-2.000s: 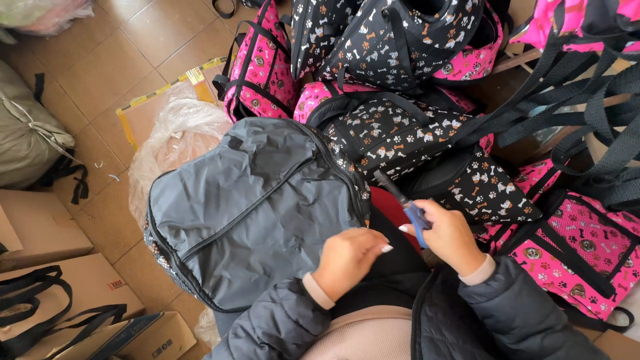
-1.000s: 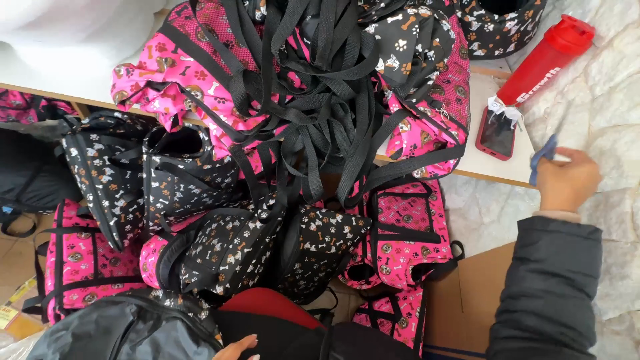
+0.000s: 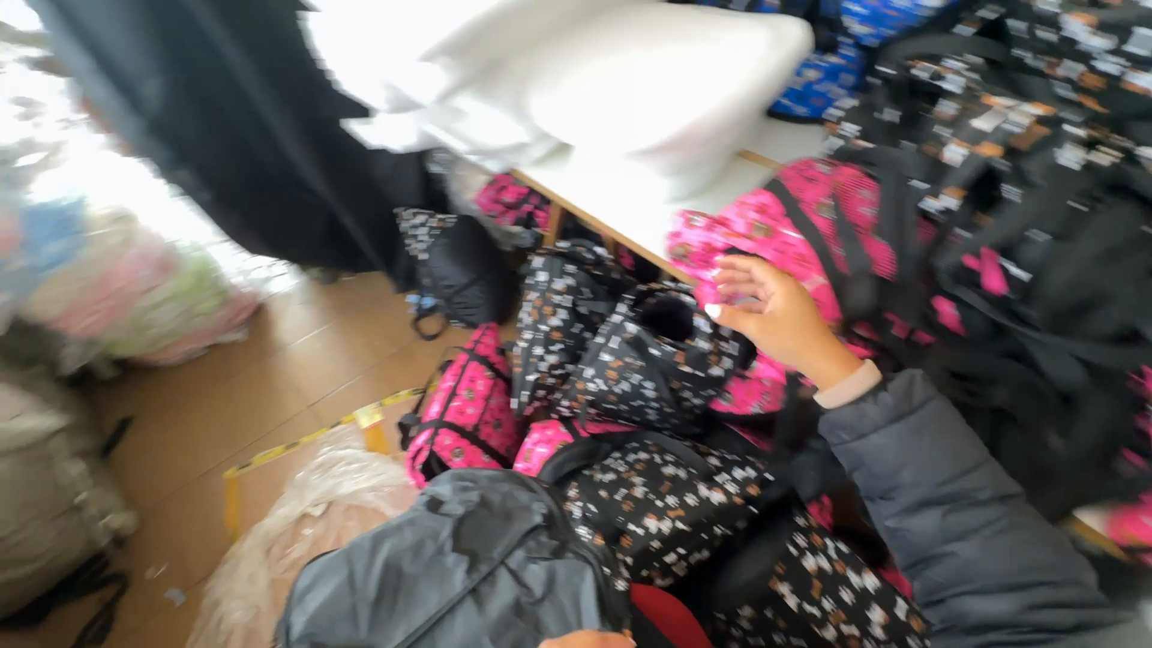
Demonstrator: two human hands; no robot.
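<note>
My right hand (image 3: 776,317) is raised over the pink patterned fabric bag (image 3: 814,234) at the table's edge, fingers apart and nothing visible in them; blur hides whether it touches the fabric. Of my left hand (image 3: 589,640) only a small part shows at the bottom edge, by the dark grey lining of a bag (image 3: 459,567) near my lap. Whether it grips that bag cannot be seen. Black bags with a paw and bone print (image 3: 661,504) lie just beyond, and another black printed bag (image 3: 652,360) stands behind them.
White sheet material (image 3: 630,81) lies on a white table (image 3: 621,193). Black straps and printed bags (image 3: 999,270) are heaped at the right. A pink bag (image 3: 468,405) stands on the tiled floor, near clear plastic wrap (image 3: 315,531). Wrapped bundles (image 3: 126,279) are at the left.
The view has swung left. My right hand, holding blue-handled scissors near a phone and a red bottle one second ago, is now without them over the pink bag.
</note>
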